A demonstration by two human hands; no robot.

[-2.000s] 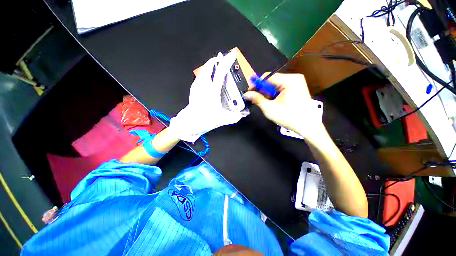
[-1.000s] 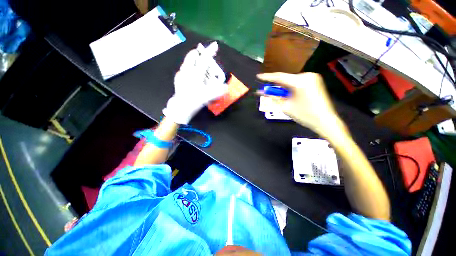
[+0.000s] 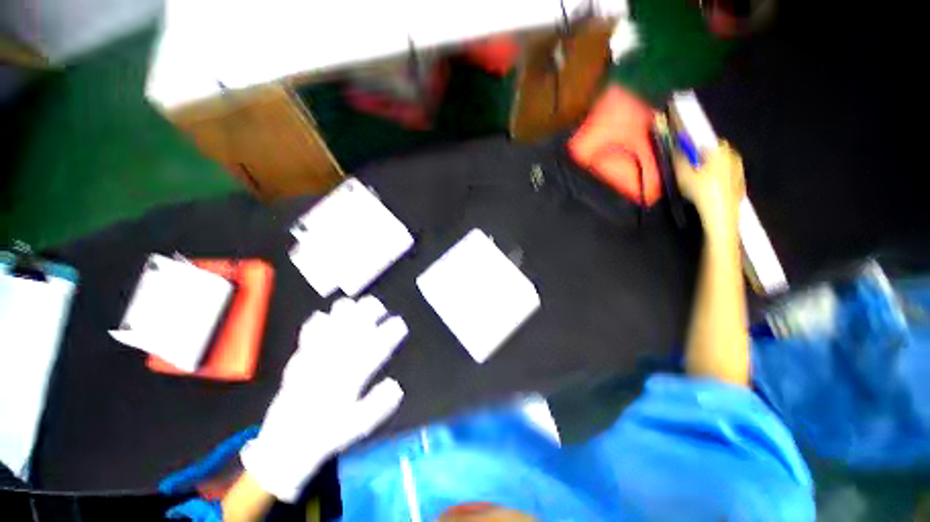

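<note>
The picture is blurred. Three flat white square units lie on the black mat: one on the left [image 3: 182, 311], partly on an orange-red pad [image 3: 248, 326], one in the middle [image 3: 352, 240] and one to its right [image 3: 479, 296]. My gloved left hand [image 3: 331, 393] is over the mat just below the middle unit, fingers spread and empty. My bare right hand [image 3: 714, 181] is stretched far right at the white strip, with a blue marker pen [image 3: 688, 151] in it. A dark remote control [image 3: 668, 153] lies beside the strip; whether my fingers grip it is unclear.
A clipboard [image 3: 29, 347] lies at the far left. The white-topped shelf [image 3: 337, 41] stands behind the mat on wooden supports. Another orange-red pad [image 3: 617, 143] with a thin cable lies left of the white strip [image 3: 760, 245]. Part of another person's blue clothing [image 3: 846, 377] shows at the right.
The view has swung to the right. The unit earlier in my left hand now rests on the pad, and that hand is empty. My right hand has reached out to the remote and strip.
</note>
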